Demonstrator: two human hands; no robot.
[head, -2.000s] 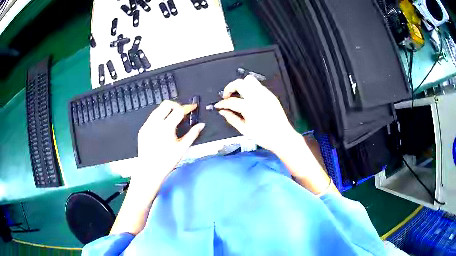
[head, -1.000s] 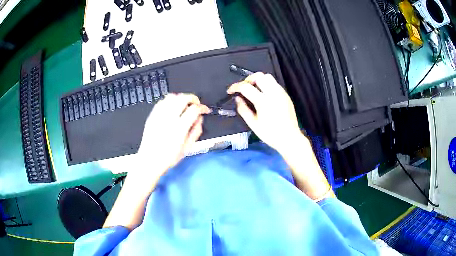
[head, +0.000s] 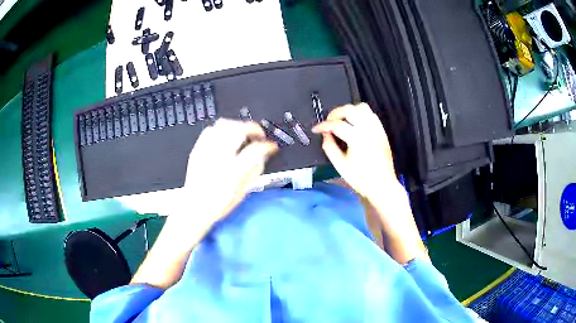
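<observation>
A black holding tray [head: 142,165] lies in front of me. A row of small black parts [head: 148,115] stands side by side along its upper left. Several loose parts lie at its right, among them a slanted one [head: 296,129] and a nearly upright one [head: 317,106]. My left hand [head: 224,158] is over the tray's middle, its blurred fingertips beside the loose parts; whether they pinch one is hidden. My right hand [head: 360,139] is at the tray's right, fingertips by the lower end of the nearly upright part; a grip on it cannot be made out.
More black parts lie scattered on a white sheet [head: 221,44] behind the tray. A filled side tray [head: 39,145] lies at the left. A tall tray stack [head: 461,82] stands close at the right. A black stool [head: 96,262] is at lower left, blue crates [head: 537,303] at lower right.
My right hand has moved right and away from my left. Several loose parts now show between the hands on the tray. The row looks unchanged.
</observation>
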